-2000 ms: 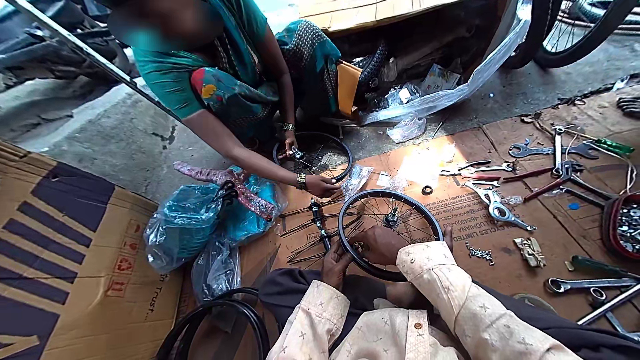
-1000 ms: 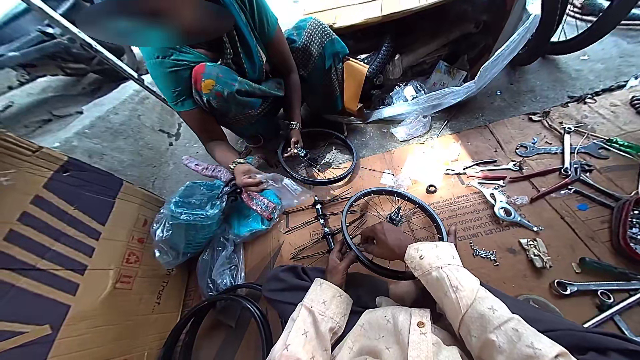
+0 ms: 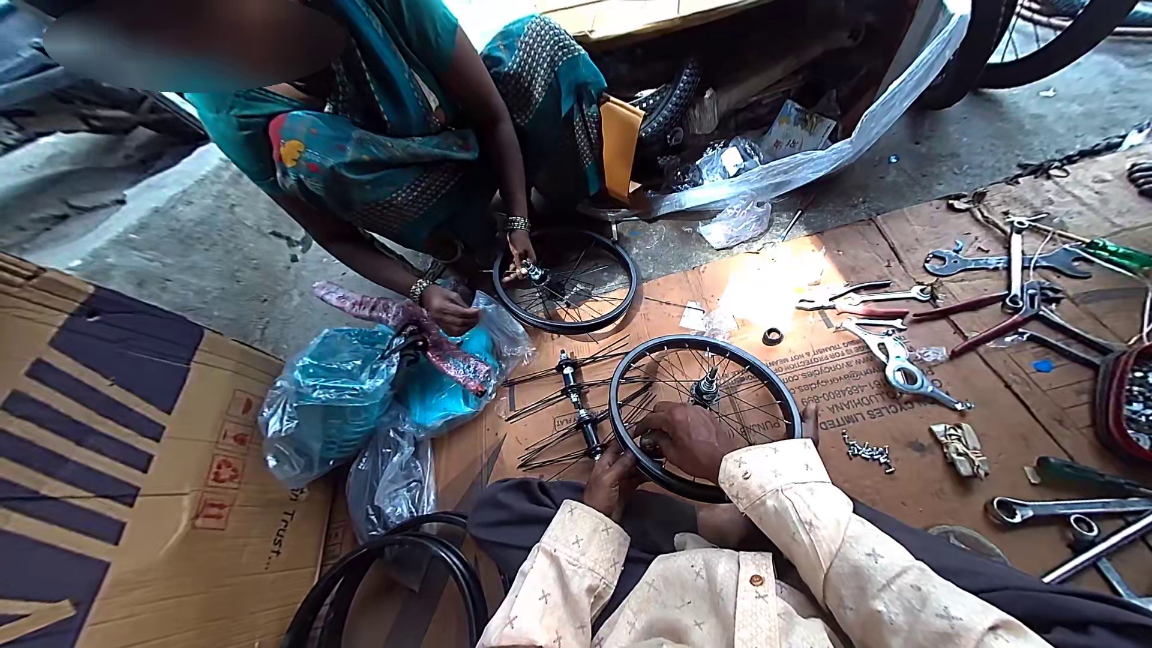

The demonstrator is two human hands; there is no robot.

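Note:
A small black bicycle wheel rim with spokes and a metal hub stands tilted in front of me. My left hand holds its lower left edge. My right hand reaches over the near spokes beside the rim, its fingers bent; whether they pinch a spoke or the rim cannot be told. Left of the wheel lie a loose axle hub and many loose spokes. Across from me a person in teal clothing holds the hub of a second spoked rim with one hand, the other hand at a clear plastic bag.
Pliers, spanners, a multi-tool wrench and small metal parts lie on the flattened cardboard at right. Bagged teal items, black tyres or rims and a printed carton are at left.
The other person's hand has moved from near the loose spokes to the plastic bag at the left. My two hands stay at the wheel, with little plain change.

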